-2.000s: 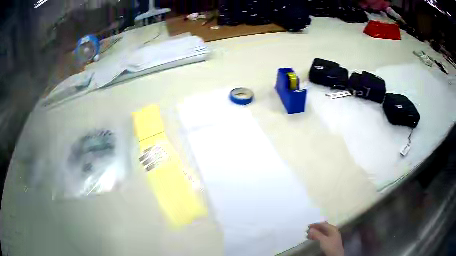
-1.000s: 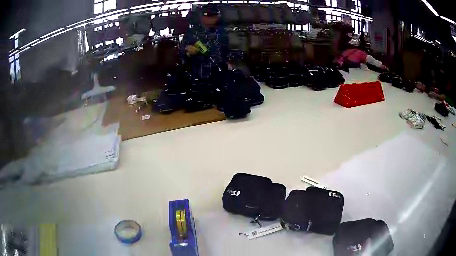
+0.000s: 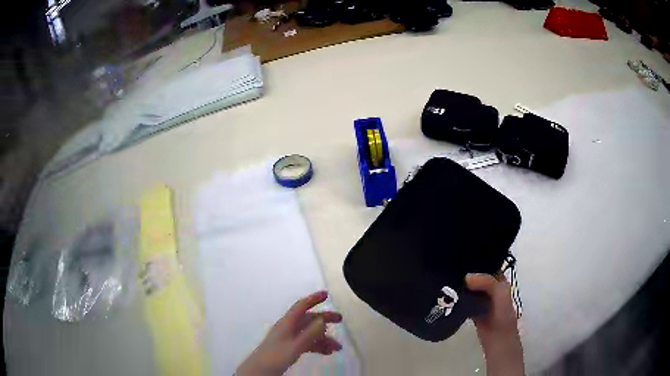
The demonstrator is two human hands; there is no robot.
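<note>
A black zip bag (image 3: pixel 433 242) with a small light logo near its lower corner is held up over the table. My right hand (image 3: pixel 494 299) grips its lower right edge, and a dark cord hangs beside the hand. My left hand (image 3: pixel 303 334) is empty with fingers apart, left of the bag and over the edge of the white tissue paper (image 3: pixel 257 250). The yellow label backing sheet (image 3: pixel 160 235) lies left of the tissue. Clear polybags (image 3: pixel 88 272) lie at the far left, blurred.
A blue tape dispenser (image 3: pixel 375 163) stands behind the held bag, with a tape roll (image 3: pixel 292 170) to its left. Two black bags (image 3: pixel 460 120) with tags lie beyond at the right. A paper stack (image 3: pixel 198 92) is at the far left and a red object (image 3: pixel 576 23) at the far right.
One black bag from the right-hand group is now off the table in my right hand. My left hand has come into view. The view has tilted back down from the room to the table.
</note>
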